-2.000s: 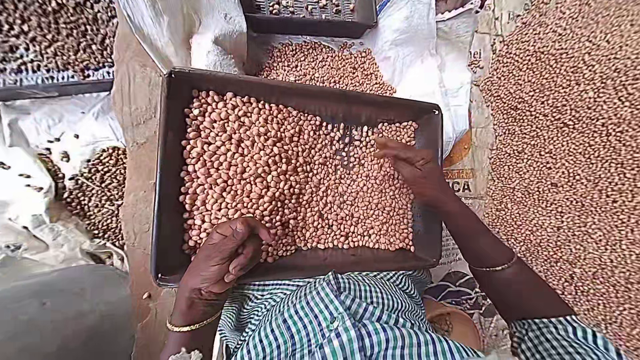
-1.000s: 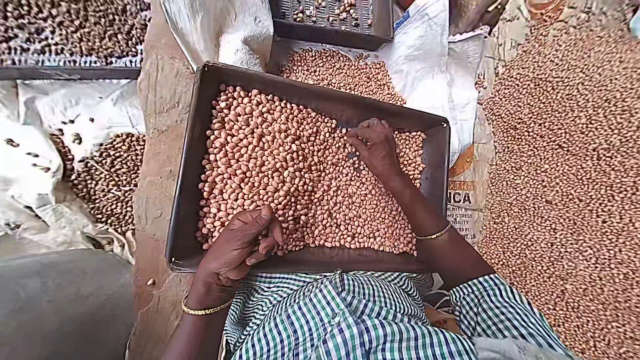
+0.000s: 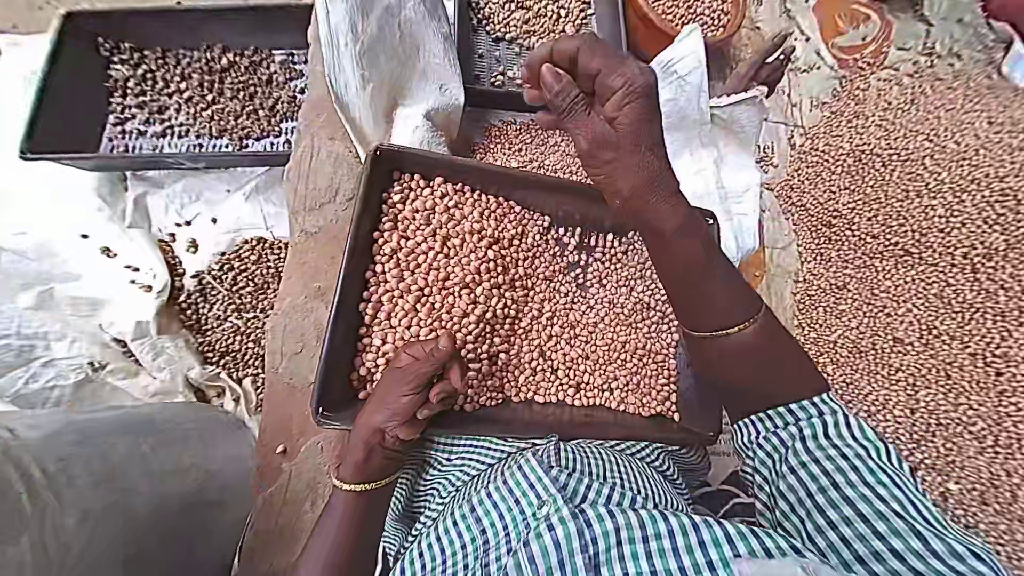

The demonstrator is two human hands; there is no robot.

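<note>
A dark rectangular tray rests at my lap, its perforated bottom largely covered by pale pinkish-brown nuts or seeds, larger on the left and smaller on the right. My left hand lies over the tray's near left corner with its fingers curled beside the nuts; whether anything is inside them is hidden. Above the tray's far edge, my right hand is raised with thumb and fingers pinched together. Something small may be between its fingertips, but I cannot tell. Part of the perforated bottom shows near the tray's far right.
Beyond my tray, another sieve tray holds nuts, beside an orange-brown bowl. Left stands a tray of darker seeds, with a dark seed heap below it. A wide heap of nuts spreads at right. Another person's hand shows behind.
My right hand has risen from the nuts in the tray to above its far edge. My left hand remains at the near left corner. The view has shifted somewhat.
</note>
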